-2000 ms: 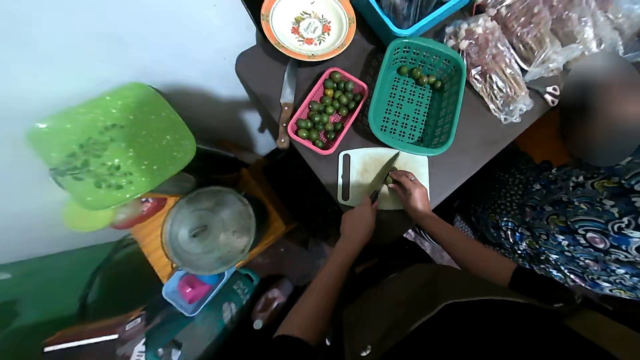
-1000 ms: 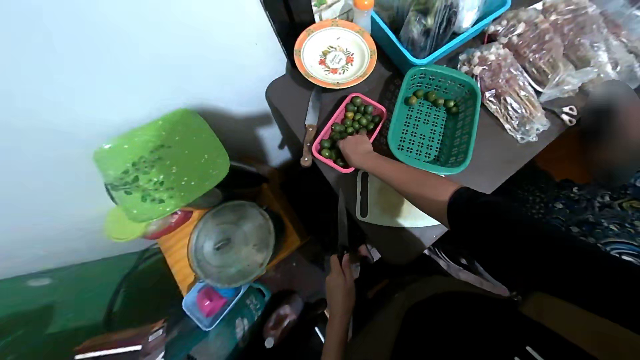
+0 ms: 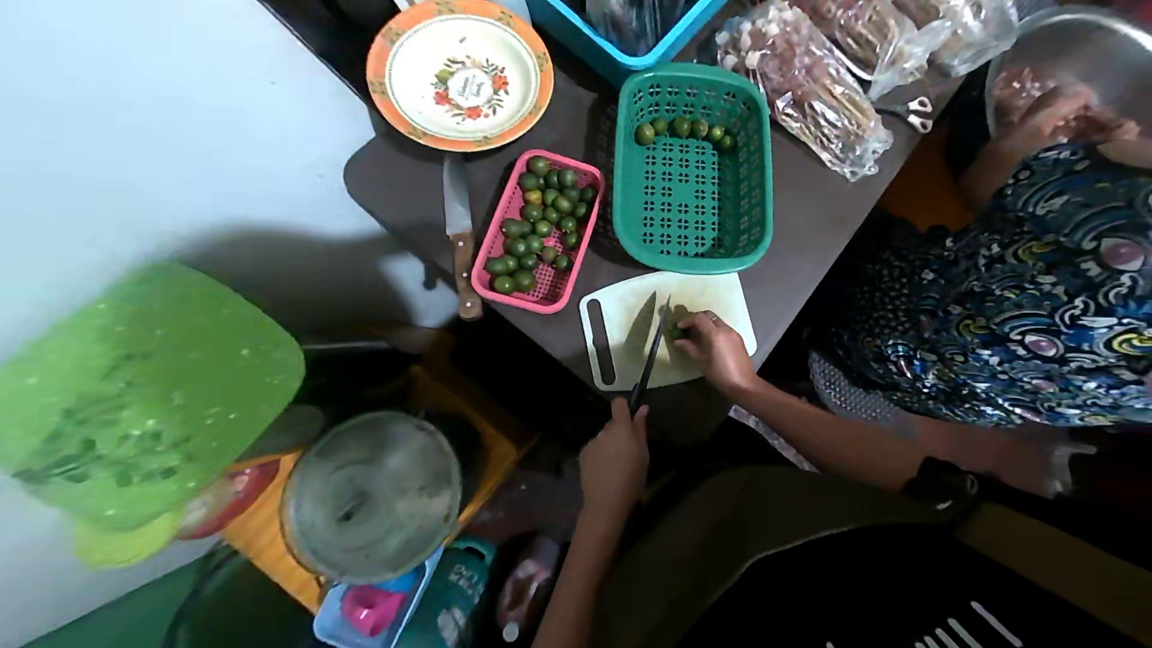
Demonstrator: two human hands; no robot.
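My left hand [image 3: 615,454] grips the dark handle of a kitchen knife [image 3: 652,354], its blade over a white cutting board [image 3: 729,297]. On the board, my right hand [image 3: 715,349] holds small green citrus fruit [image 3: 680,322] beside the blade; how many pieces is unclear. A pink plastic basket [image 3: 585,261] with many green citrus fruits [image 3: 533,227] stands beyond the board to the left. Directly beyond the board is a green plastic basket [image 3: 693,261], with several fruits along its far side. A second knife with a wooden handle [image 3: 463,274] lies left of the pink basket.
An orange-rimmed plate [image 3: 531,81], a blue basket [image 3: 621,63] and plastic bags of skewered meat [image 3: 801,81] are at the far side. Scissors [image 3: 918,115] lie by the bags. A person [image 3: 1044,288] works at a metal bowl [image 3: 1080,27] on the right. A lidded pot [image 3: 371,495] stands lower left.
My right hand was in the pink basket one second ago and is now back on the cutting board with fruit. The knife in my left hand has moved from beside the board to over it.
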